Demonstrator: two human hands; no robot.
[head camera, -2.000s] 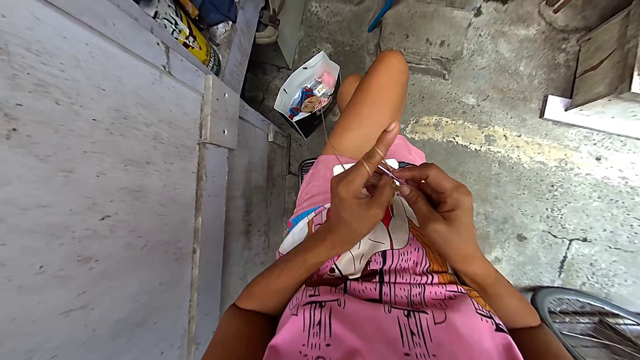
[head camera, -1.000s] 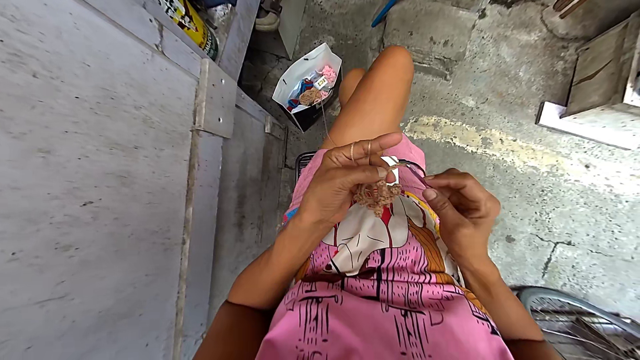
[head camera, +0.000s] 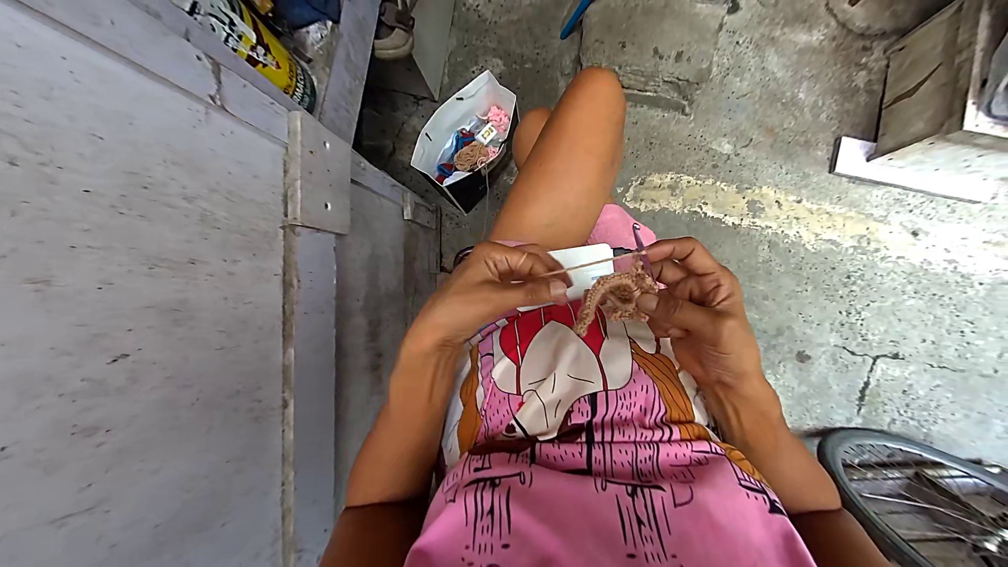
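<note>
My right hand (head camera: 697, 295) grips a brown crocheted piece (head camera: 610, 295) together with a purple crochet hook (head camera: 639, 240), whose tip points up past the fingers. Brown yarn (head camera: 591, 264) runs taut from the hook leftward into my left hand (head camera: 520, 279), pinched between its thumb and fingers. Behind the yarn, a white card (head camera: 587, 260) lies on my lap over the pink printed dress (head camera: 591, 488). A strand rises from near my left hand to an open paper bag (head camera: 429, 146), which holds a ball of brown yarn (head camera: 471, 157), pink yarn (head camera: 498, 118) and blue and red items.
A grey-white wooden panel (head camera: 142, 315) stands close on my left, with a yellow container (head camera: 268, 55) above it. At the lower right is a bicycle wheel (head camera: 843, 472). A wooden structure (head camera: 921, 94) stands at the upper right on the concrete floor (head camera: 787, 315).
The crocheted piece hung at my left hand one second ago and is now held in my right. My left hand has moved lower and turned, with yarn stretched between both hands.
</note>
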